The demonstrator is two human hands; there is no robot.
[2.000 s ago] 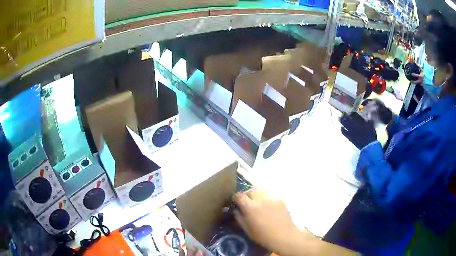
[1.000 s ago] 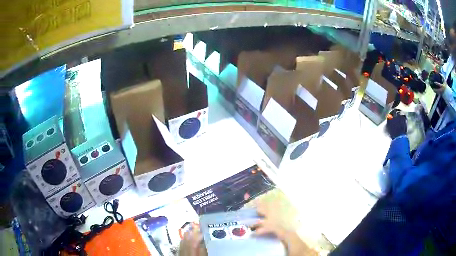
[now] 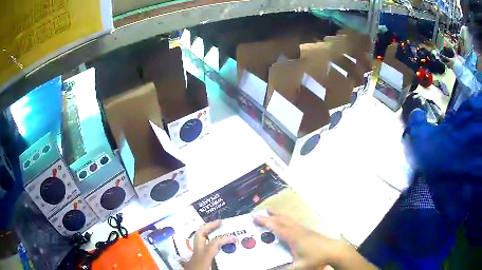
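A closed gift box [image 3: 253, 256] lies at the bottom centre, its top with three small dots facing up. My left hand [image 3: 203, 247] is at its left side, cut off by the lower edge, fingers on the box. My right hand [image 3: 301, 240] is on its right side with fingers over the top. Both hands are bare. The box sits over a black printed carton mat [image 3: 240, 196] with a worn tan patch. Its lower part is out of the picture.
Closed boxes [image 3: 112, 198] stand at left beside open gift boxes [image 3: 164, 191]. More open boxes [image 3: 309, 145] line the shelf. Black cables [image 3: 105, 240] lie by an orange sheet [image 3: 127, 256]. A person in blue [image 3: 449, 163] works at right; black speakers [image 3: 423, 58] lie beyond.
Two seconds ago the box was open with my right hand inside; now it is closed. Since one second ago, its top has tilted more into view and my hands rest around it.
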